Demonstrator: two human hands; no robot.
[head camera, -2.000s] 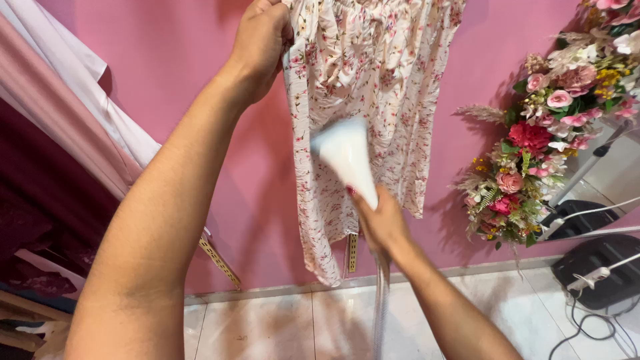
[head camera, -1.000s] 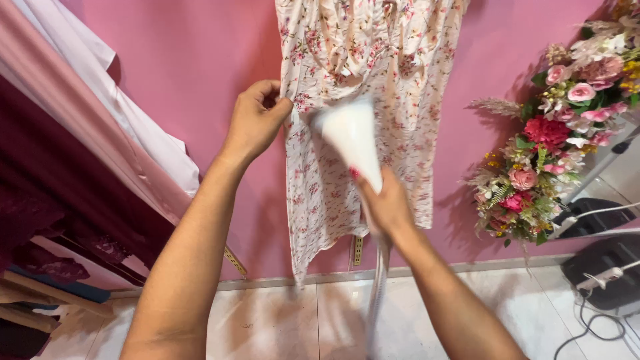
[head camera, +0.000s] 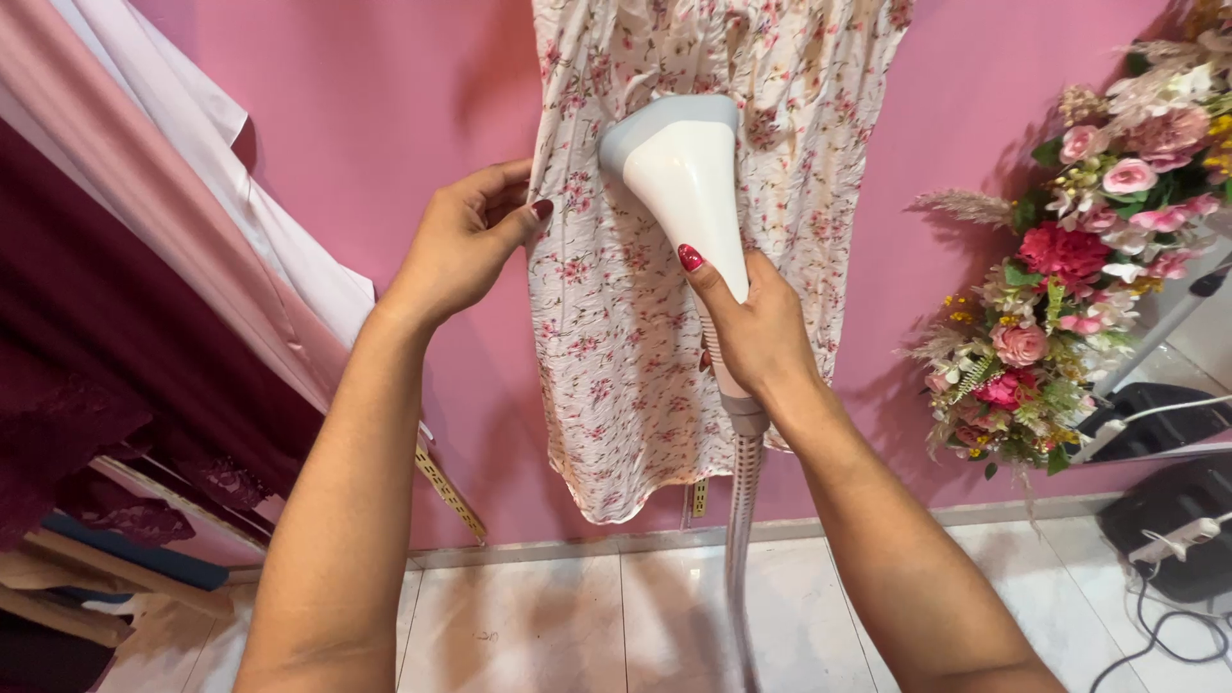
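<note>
A cream floral-print garment hangs against the pink wall, its top beyond the view. My left hand pinches the garment's left edge between thumb and fingers. My right hand is wrapped around the handle of a white garment steamer head with a grey-blue rim. The head is in front of the middle of the cloth, tilted up and left; whether it touches the cloth cannot be told. A ribbed, see-through hose runs down from the handle past the bottom of the view.
Pink, white and maroon fabrics hang at the left above wooden pieces. On the right, an artificial flower garland borders a mirror. A black object with a white plug and cables lies on the tiled floor.
My left hand has moved down the garment's left edge from near its top. My right hand holds the steamer head in every frame; it was blurred in the earlier ones.
</note>
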